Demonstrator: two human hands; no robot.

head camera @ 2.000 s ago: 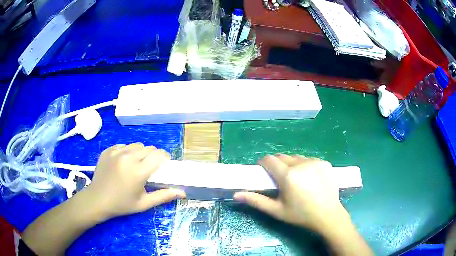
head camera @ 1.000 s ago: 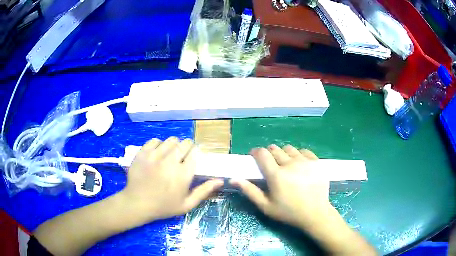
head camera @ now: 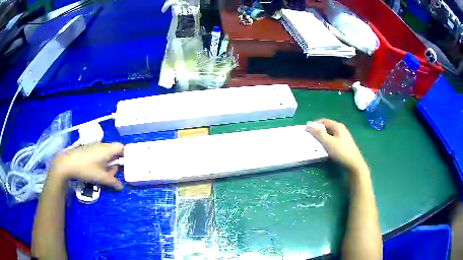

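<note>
A white power strip (head camera: 223, 154) lies back side up across the blue and green sheeting, nearest me. My right hand (head camera: 335, 144) grips its right end, with fingers on top. My left hand (head camera: 91, 165) is at its left end, around the cord exit, slightly blurred; whether it grips the cord or casing is unclear. A second white strip (head camera: 205, 108) lies just behind, plain face up. Coiled white cords in a clear plastic bag (head camera: 33, 162) lie at the left. A plug (head camera: 88, 193) with a dark face shows below my left hand, and another white plug (head camera: 91, 133) lies above it.
Another strip (head camera: 51, 56) lies at the far left. Behind are a marker holder (head camera: 195, 61), a brown-red shelf (head camera: 284, 38) with papers (head camera: 315, 33), and a red basket (head camera: 391, 61). A water bottle (head camera: 393, 91) leans at the right. A blue tub (head camera: 441, 119) is at the right edge.
My hands have moved apart to the strip's two ends. The near strip now shows its broad plain face and sits closer to the rear strip. The view has shifted.
</note>
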